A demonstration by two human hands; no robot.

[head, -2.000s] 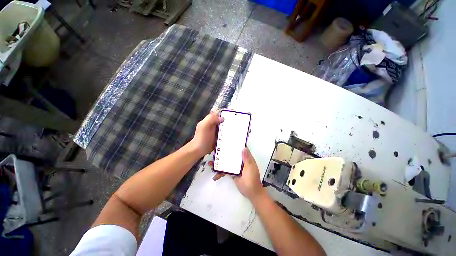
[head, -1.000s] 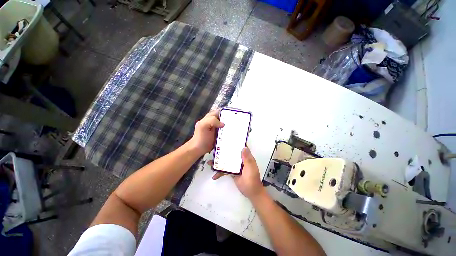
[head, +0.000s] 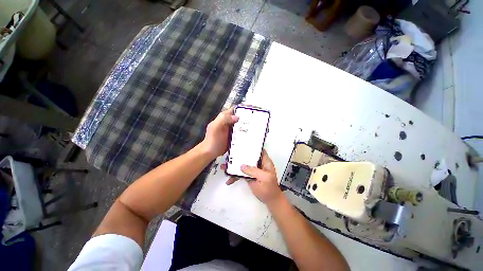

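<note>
A smartphone [head: 248, 138] with a bright white screen and a dark edge is held upright over the near left part of the white machine table. My left hand [head: 218, 133] grips its left side, with the thumb near the upper left edge. My right hand [head: 262, 177] holds its lower right side, with the thumb on the lower part of the screen. Both hands are bare. The small marks on the screen are too blurred to read.
The cream sewing machine head [head: 344, 188] stands right of my right hand on the white table [head: 312, 90]. A plaid cloth cover [head: 164, 100] extends at the left. Cream bins stand at far left; a plastic-wrapped bundle [head: 400, 55] lies beyond the table.
My right thumb has moved from the phone's right edge onto the lower screen. The screen content has changed. The view has shifted slightly.
</note>
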